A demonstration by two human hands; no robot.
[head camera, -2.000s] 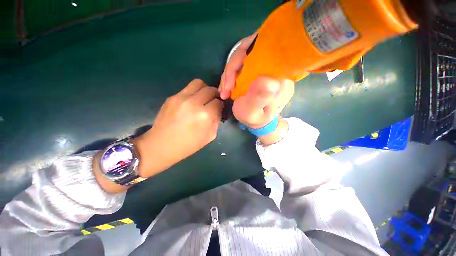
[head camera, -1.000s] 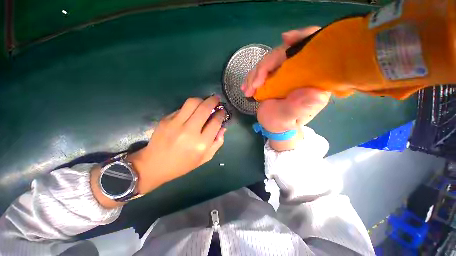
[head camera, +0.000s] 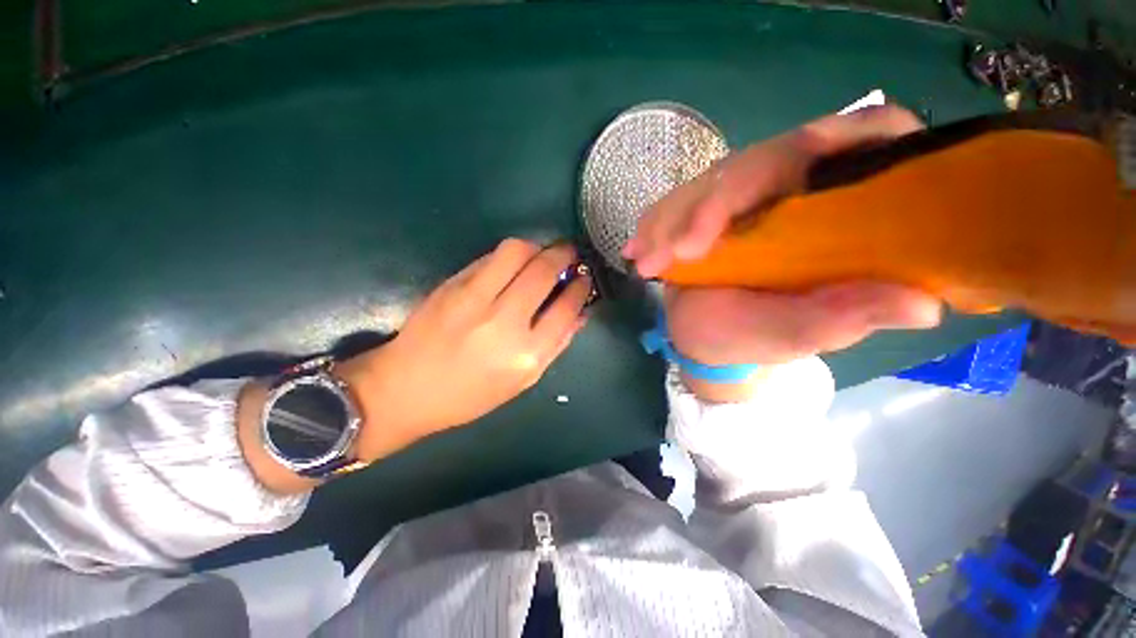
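My left hand [head camera: 480, 330] holds a small black-and-silver unit [head camera: 577, 277] in its fingertips, low over the dark green bench; the fingers hide most of it. My right hand [head camera: 797, 327] is closed around the orange electric screwdriver [head camera: 922, 224], which lies nearly level with its rear running off the right edge. The screwdriver's tip is hidden at my right fingertips, beside the rim of the screw dish. The round screw dish [head camera: 619, 187] lies just beyond the hands, speckled with tiny silver screws and partly covered by my right fingers.
Several small dark-and-silver units [head camera: 1022, 72] lie at the upper right. A white paper slip [head camera: 865, 102] shows behind my right hand. The raised edge of the green conveyor [head camera: 249, 40] runs along the top. A blue bin [head camera: 969, 361] stands beyond the bench's right edge.
The screwdriver and my right hand have swung away to the right from my left fingertips, and the orange body has tipped flatter. The screw dish, earlier hidden, now shows. My left hand still holds the unit.
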